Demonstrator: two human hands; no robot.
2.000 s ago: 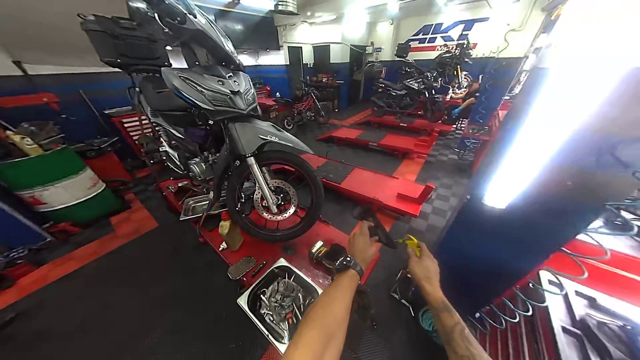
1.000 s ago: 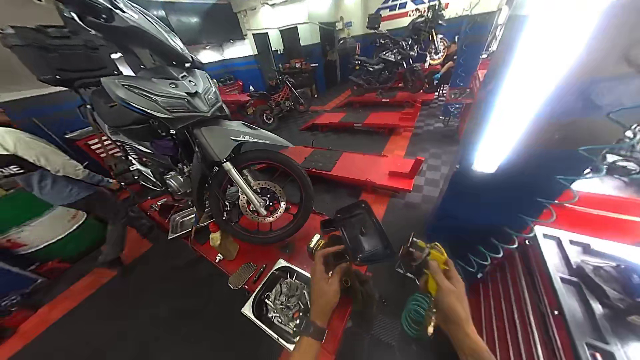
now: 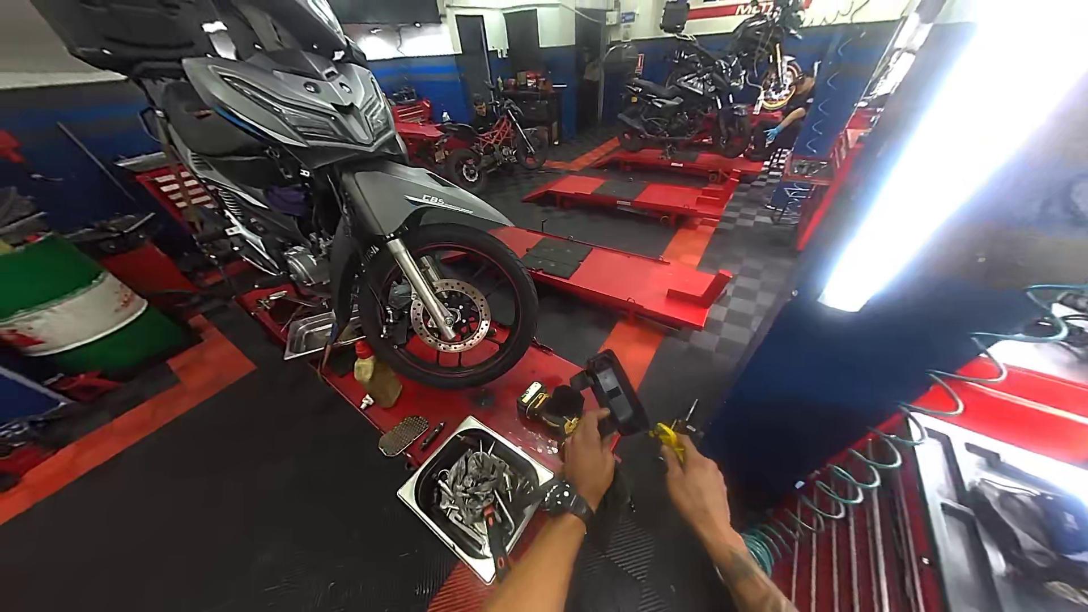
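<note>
My left hand point(image 3: 588, 455), with a black watch on the wrist, grips a black plastic housing point(image 3: 618, 393) with an open, tray-like inside. Just right of it, my right hand point(image 3: 697, 484) is closed around a yellow air blow gun point(image 3: 669, 439), its front end near the housing's lower edge. A yellow and black cordless power tool point(image 3: 537, 401) rests on the red lift point(image 3: 501, 408) beyond my left hand. Below and left of that hand is a metal tray point(image 3: 425, 503) of loose tools and parts. The grey motorcycle's front wheel point(image 3: 450, 306) stands on the lift ahead.
A plastic bottle point(image 3: 382, 382) and an oval perforated part point(image 3: 404, 435) lie along the lift's left edge. A coiled green air hose point(image 3: 867, 459) hangs before the red tool cabinet point(image 3: 850, 544) at right. A blue column point(image 3: 790, 374) rises beside my right hand. A drum point(image 3: 76, 306) stands left.
The black housing has turned in my left hand and now stands more upright. My right hand with the yellow blow gun has come closer to it. The person at the left is out of view.
</note>
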